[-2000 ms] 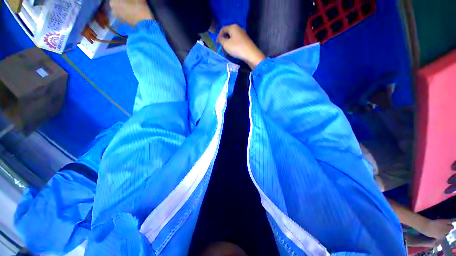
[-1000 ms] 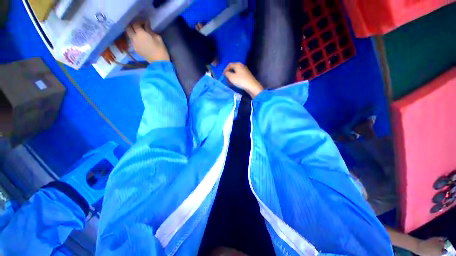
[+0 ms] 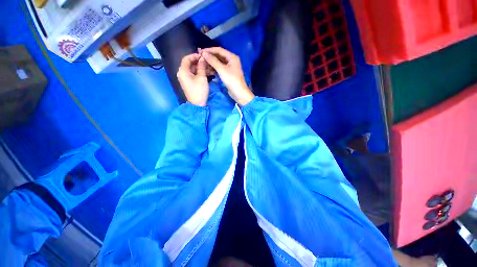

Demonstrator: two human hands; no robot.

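Observation:
My left hand point(image 3: 193, 78) and my right hand point(image 3: 225, 70), both bare, are together over my lap. Their thumbs and forefingers meet at the tips, at the upper middle of the view. Anything pinched between the fingertips is too small to make out, and the palms are partly hidden by the fingers. Both hands come out of blue smock sleeves.
A white bench machine point(image 3: 86, 31) is at upper left. Red foam trays point(image 3: 418, 31) and a pink-red foam mat point(image 3: 418, 156) with several small round units point(image 3: 438, 211) are at right. A red crate point(image 3: 329, 52), blue stool point(image 3: 78, 180) and cardboard box point(image 3: 21, 88) are on the floor. Another person's hand point(image 3: 423, 261) shows at lower right.
My left hand has moved from beside the machine to the lap and now meets my right hand at the fingertips. My right hand has shifted slightly up and left. The view has shifted.

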